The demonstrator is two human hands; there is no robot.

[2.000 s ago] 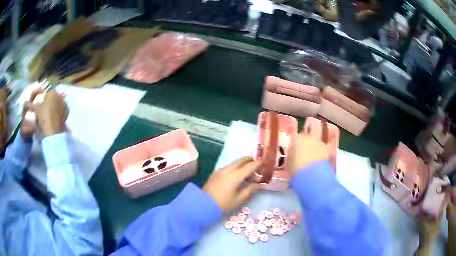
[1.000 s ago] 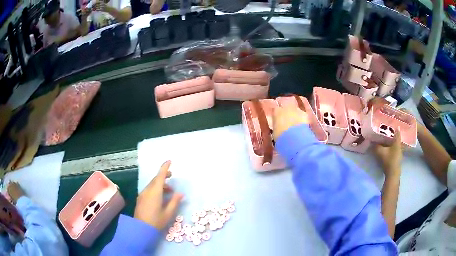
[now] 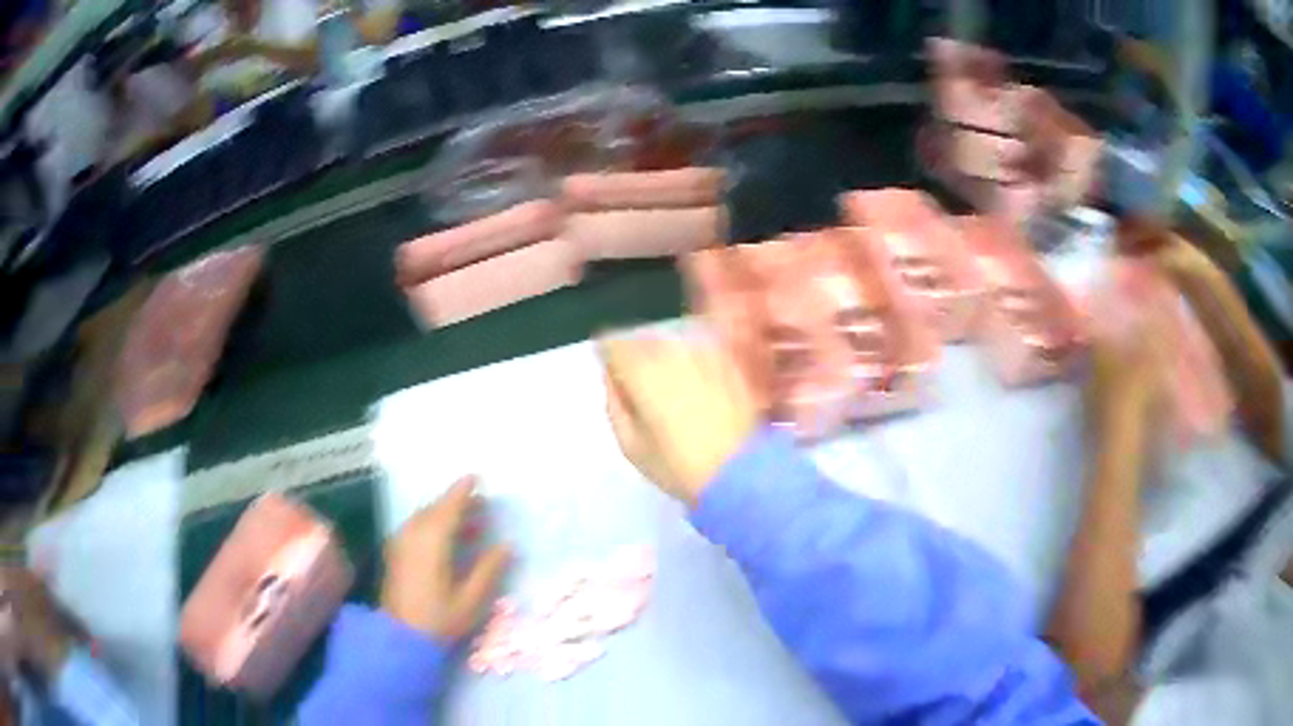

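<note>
The frame is blurred. My right hand [image 3: 681,404] is over the white mat [image 3: 496,390], just left of the row of pink housings [image 3: 794,333]; its fingers are partly hidden and I cannot tell if it holds anything. My left hand [image 3: 443,567] is low over the mat, fingers apart and empty. The loose pile of pink strap buttons [image 3: 567,617] lies on the mat right of my left hand. Another pink housing [image 3: 265,596] stands left of it on the green belt.
Two pink shells [image 3: 489,270] stand behind the mat, with a clear bag [image 3: 567,135] behind them. A bag of pink parts [image 3: 187,333] lies back left. Stacked pink units [image 3: 1007,142] stand back right. Another person's arm [image 3: 1113,511] reaches in at right; a hand [image 3: 31,617] shows far left.
My right hand has moved left, away from the pink housings to the bare mat. My left hand has hardly moved. The neighbour's housing at the right has shifted a little.
</note>
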